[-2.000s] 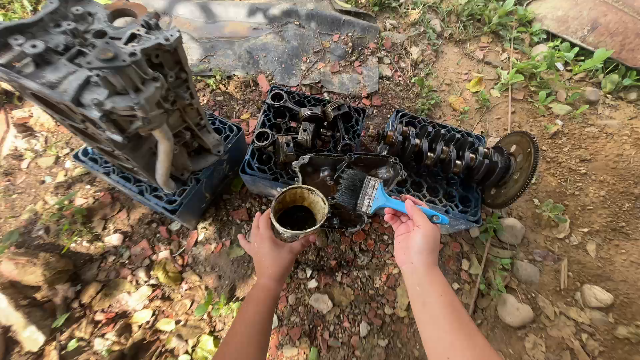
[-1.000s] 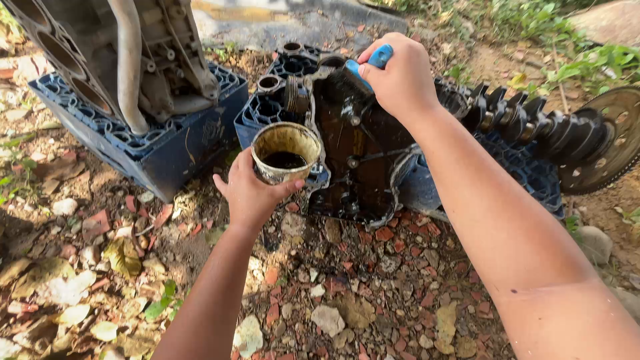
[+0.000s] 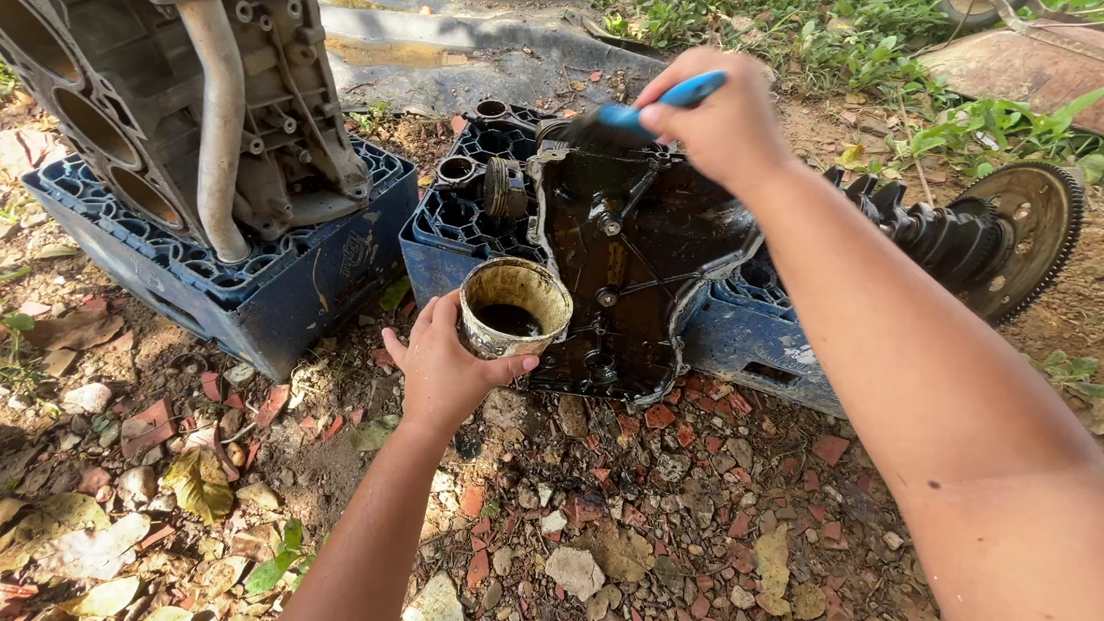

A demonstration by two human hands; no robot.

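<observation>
My left hand (image 3: 448,358) grips a stained round can (image 3: 516,309) with dark liquid inside, just in front of an engine cover casting (image 3: 642,233). The casting's inner side is wet and dark, and it leans across two blue plastic crates. The blue handle of a paintbrush (image 3: 660,103) is in my right hand (image 3: 716,112), blurred, over the casting's upper edge. Its dark bristles lie at that edge, partly blurred. Behind the casting's left edge, a piston (image 3: 504,187) and connecting rods rest on a crate (image 3: 440,263).
An engine block (image 3: 241,112) stands on another blue crate (image 3: 267,319) at the left. A crankshaft with a toothed flywheel (image 3: 1022,233) lies at the right, partly behind my forearm. Dark sheeting (image 3: 405,65) covers ground at the back. Stones, leaves and red shards litter the soil.
Two seconds ago the brush was beside the can, low at the casting; my right hand has since carried it up to the casting's upper edge. The view has moved closer. The can remains in my left hand.
</observation>
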